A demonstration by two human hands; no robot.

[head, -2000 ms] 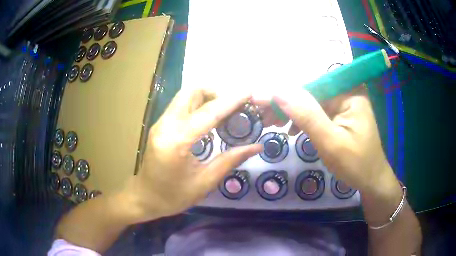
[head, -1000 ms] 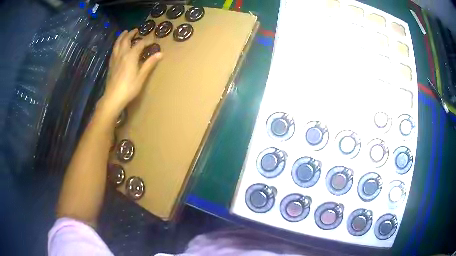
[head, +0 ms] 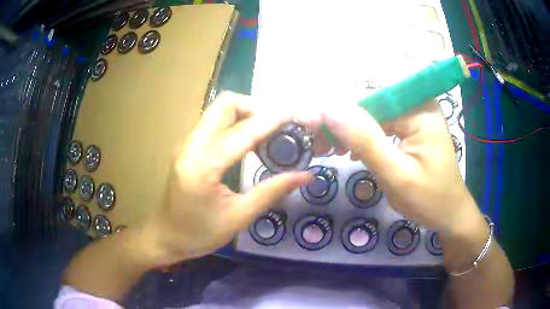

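My left hand [head: 205, 187] holds a speaker unit [head: 286, 148] by its edge between thumb and fingers, its magnet side facing me. My right hand [head: 416, 163] holds the green-wrapped test probe [head: 416, 87], its fingers close to the speaker's upper right edge. The probe's tip is hidden by the right fingers and glare; whether it touches the speaker I cannot tell. Below the hands, the white foam tray [head: 253, 246] holds rows of speakers, magnet side up. The upper part of the tray is washed out by bright light.
A tan cardboard sheet [head: 145, 108] at the left bears loose speakers at its top and lower left. Clear stacked trays [head: 36, 127] stand at the far left. A thin red wire [head: 512, 140] runs over the green mat at the right. Dark holders lie at the upper right.
A second ago my left hand was at a speaker on the cardboard; now it holds one over the foam tray. My right hand and the probe have come back into view. The camera view has shifted.
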